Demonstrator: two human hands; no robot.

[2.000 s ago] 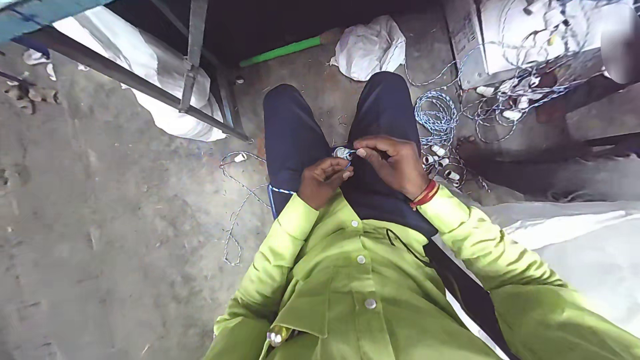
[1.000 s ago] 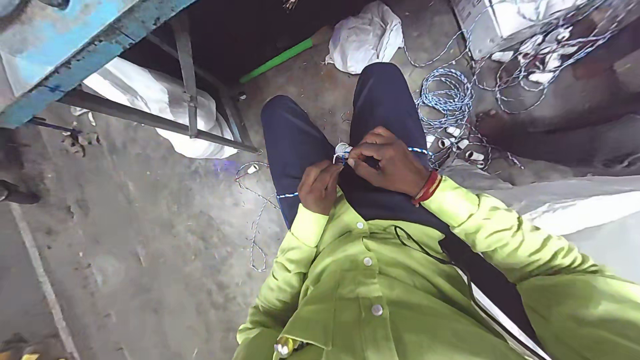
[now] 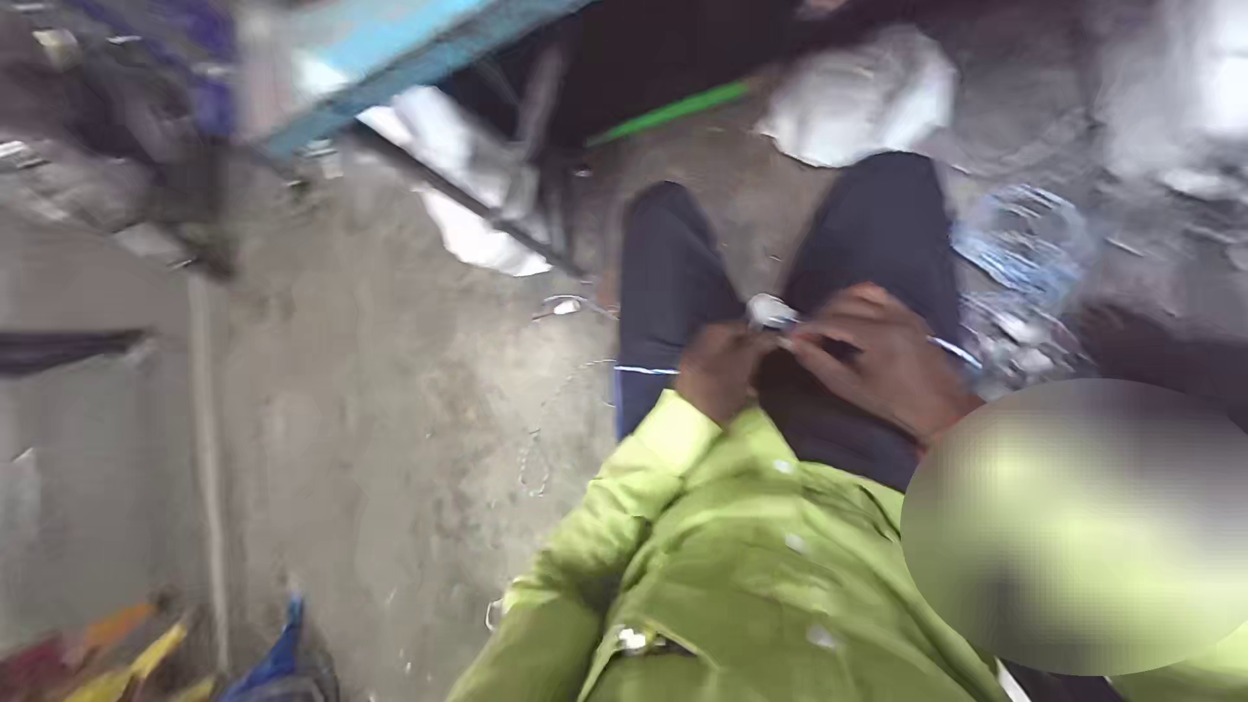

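Observation:
Between my thighs, my left hand (image 3: 721,369) and my right hand (image 3: 873,361) meet at a small white fitting (image 3: 771,311) with blue-and-white cord at it. The fingertips of both hands pinch the cord just below the fitting; the exact grip is blurred. The cord (image 3: 645,370) runs across my left thigh, and another stretch (image 3: 955,351) shows beyond my right hand. A coil of blue-and-white cord (image 3: 1026,239) lies on the floor to the right of my knee, with white pieces (image 3: 1024,336) beside it.
A blue metal frame (image 3: 419,68) stands at the upper left, with white sheeting (image 3: 478,229) under it. A green rod (image 3: 673,112) and a white bag (image 3: 863,97) lie ahead of my knees. Thin cord (image 3: 534,463) trails on the floor at left. Coloured items (image 3: 127,663) lie lower left.
The view has swung left, bringing coloured items at the lower left into sight. Both hands stay together at the white fitting between my thighs.

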